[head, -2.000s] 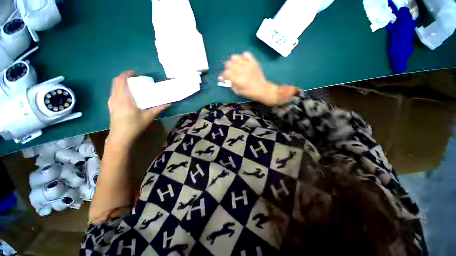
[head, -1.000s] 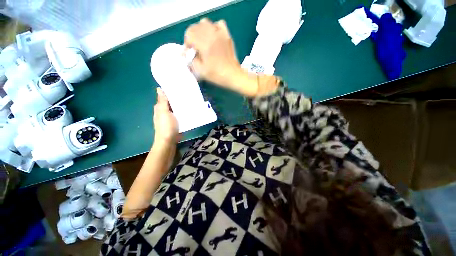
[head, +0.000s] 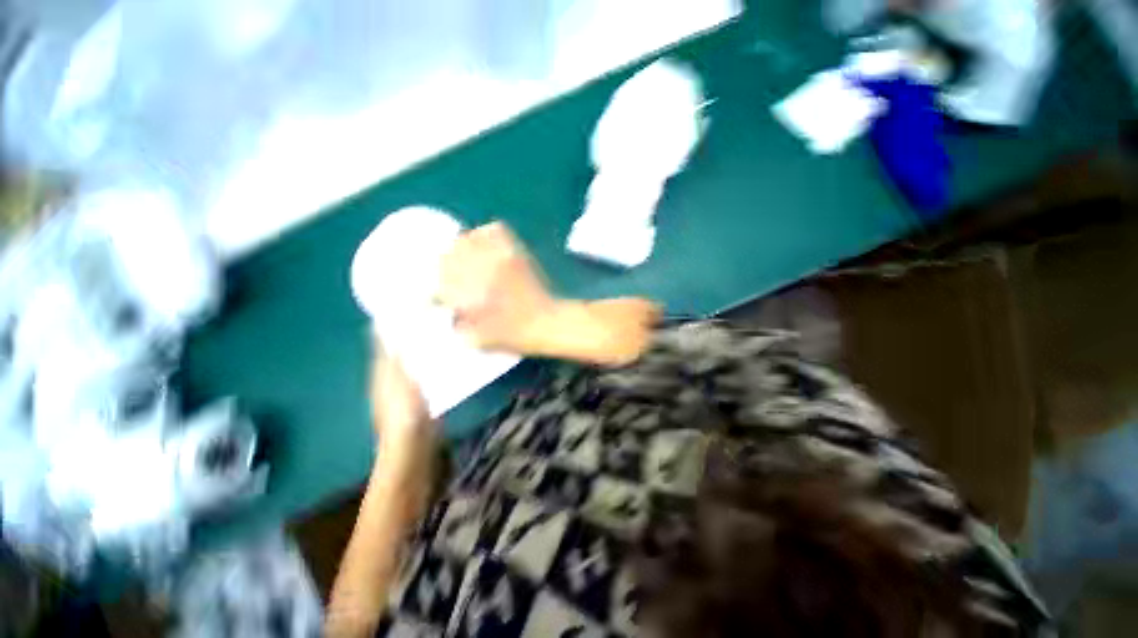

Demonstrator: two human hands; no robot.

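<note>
A white security camera (head: 406, 277) lies on the green mat in front of me, its rounded head away from me. My left hand (head: 399, 396) holds its left side near the base. My right hand (head: 499, 289) is closed on top of the camera's right side. The frame is blurred, and I cannot tell whether a wiping cloth is in my right fingers. A second white camera (head: 639, 143) lies on the mat to the right, untouched.
Several white cameras (head: 112, 399) crowd the left end of the green mat (head: 774, 237), with more below. Clear plastic (head: 312, 75) lies along the back. A blue rag (head: 917, 147) and a white scrap (head: 824, 112) lie at right. A brown carton (head: 930, 374) stands below the bench.
The view has swung and blurred. My right hand has moved from beside the camera's head down toward its middle. My left hand still holds the camera, which earlier was turned on its side.
</note>
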